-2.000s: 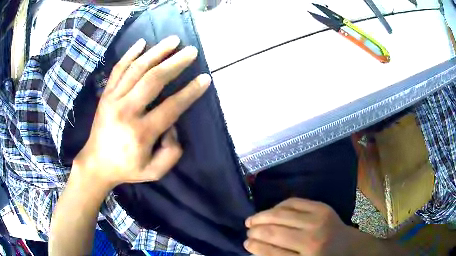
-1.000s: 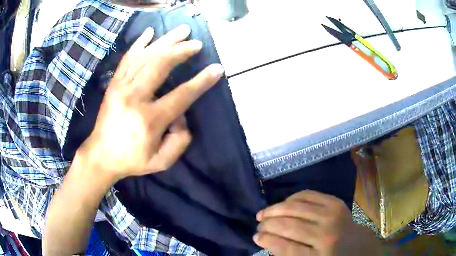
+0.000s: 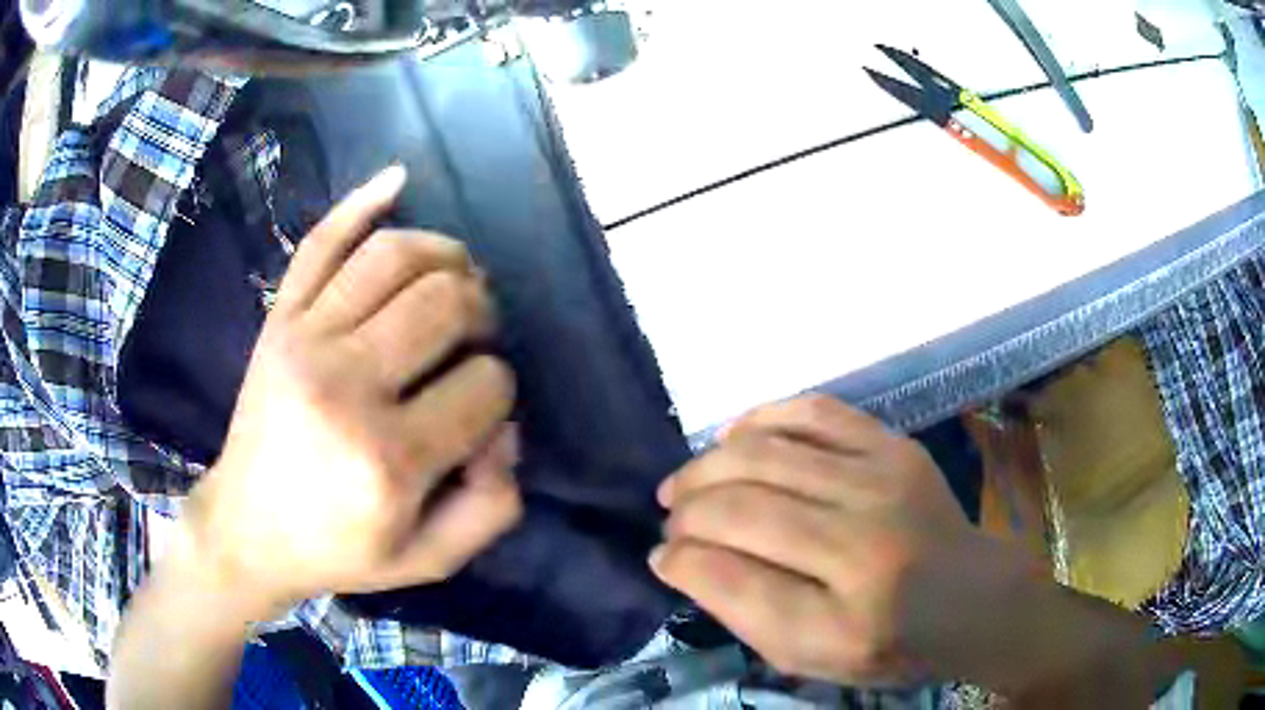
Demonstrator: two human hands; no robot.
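A dark fabric piece (image 3: 555, 333) runs from under the sewing machine head (image 3: 278, 42) down over the table's front edge. My left hand (image 3: 375, 416) lies on the dark fabric with its fingers curled; whether it pinches the cloth cannot be told. My right hand (image 3: 819, 541) grips the right edge of the dark fabric at the table's front edge, its fingertips bent over the cloth. Plaid fabric (image 3: 70, 305) is bunched to the left of the dark piece, with frayed edges. The needle area is blurred at the top.
Thread snips (image 3: 992, 139) lie on the white table (image 3: 777, 264), with a grey metal strip (image 3: 1043, 63) beyond them. A measuring tape strip (image 3: 1027, 347) edges the table. A cardboard box (image 3: 1110, 472) and more plaid fabric (image 3: 1221, 416) are at the right. A blue basket (image 3: 285, 680) is below left.
My left hand has moved down and its fingers have curled. My right hand has moved up to the table edge with the cloth. More of the machine head shows at the top.
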